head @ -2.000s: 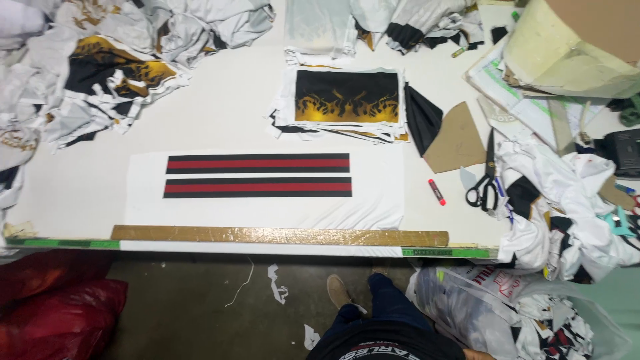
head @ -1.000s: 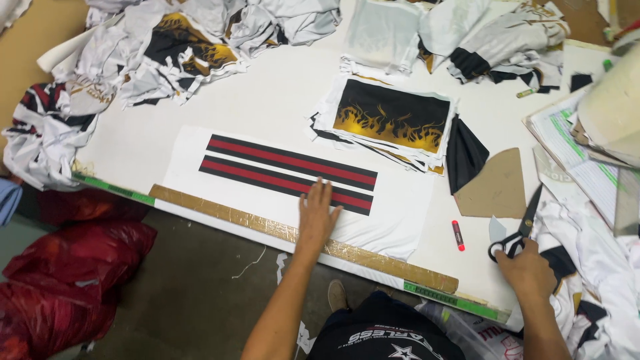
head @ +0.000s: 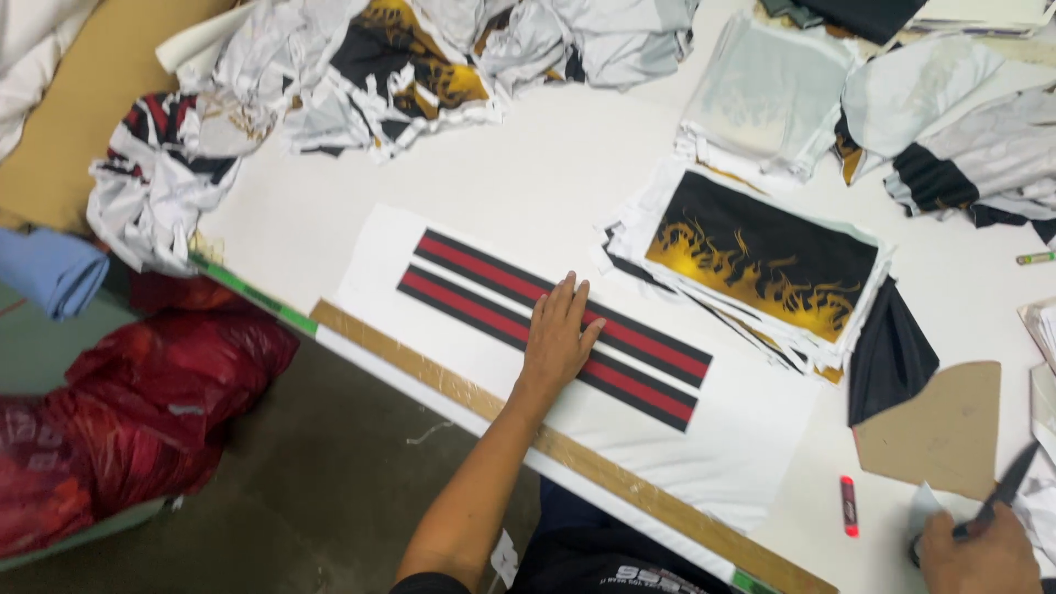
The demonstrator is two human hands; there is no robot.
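Observation:
A white fabric piece (head: 742, 445) with two black-and-red striped bands (head: 635, 384) lies on the white table. My left hand (head: 561, 330) rests flat across both bands near their middle, fingers a little apart, holding nothing. At the lower right my right hand (head: 978, 549) is closed around the handles of black fabric shears (head: 1013, 478), whose blades point up and away; part of the handles is hidden by the fingers. Left of that hand lies a red marker (head: 849, 506), and above it a brown cardboard pattern piece (head: 932, 429).
A stack of flame-print fabric panels (head: 767, 247) lies beyond the bands, beside folded black fabric (head: 887, 355). Crumpled fabric pieces (head: 330, 91) line the far side. A wooden strip (head: 627, 478) runs along the near edge. Red plastic bags (head: 165, 412) stand below at left.
Neither hand was in view two seconds ago. The left hand has since come onto the striped bands, and the right hand has taken hold of the shears. The view has turned and shifted left.

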